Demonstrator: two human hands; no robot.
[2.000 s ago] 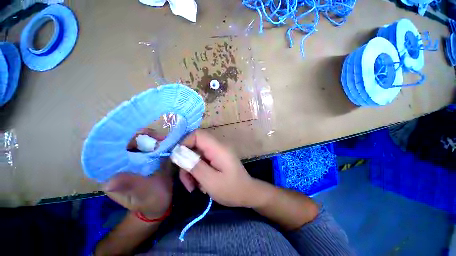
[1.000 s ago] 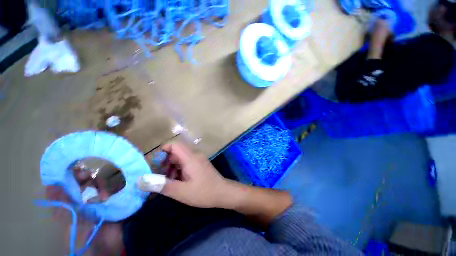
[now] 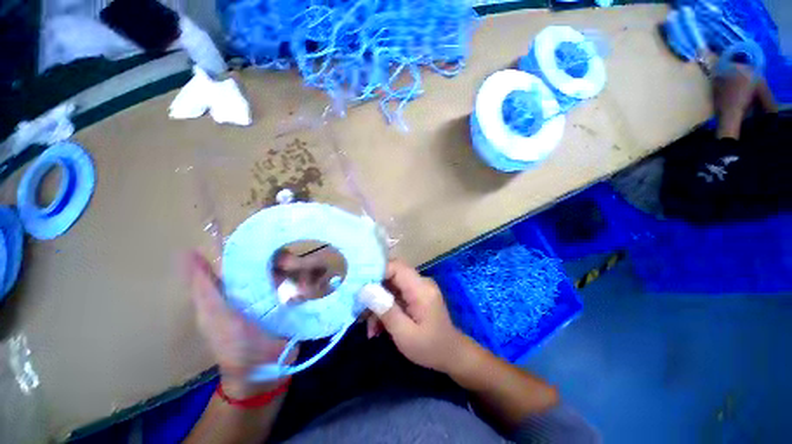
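A light-blue pleated covered ring [image 3: 247,269] is held up in front of me, its flat face and large centre hole towards me. My right hand [image 3: 417,314] grips its right edge, with a white wrap on the thumb. My left hand [image 3: 233,325] supports it from the lower left, partly behind it, and fingers with a white wrap show through the hole. A blue cord loop [image 3: 323,357] hangs at the ring's lower edge. The brown-speckled patch [image 3: 300,165] and a small white nozzle [image 3: 284,197] show just beyond the ring.
Stacked rings with cords [image 3: 486,143] stand at the right. A cord pile [image 3: 373,43] and white scrap [image 3: 211,97] lie at the far edge. Another ring [image 3: 82,186] is at left. A blue crate of cord [image 3: 512,299] is below the edge. Another person's hand [image 3: 736,95] is far right.
The right hand, apart from the ring a second ago, now holds its right edge. The ring is turned more face-on, and its cord forms a loop below. The camera view has swung.
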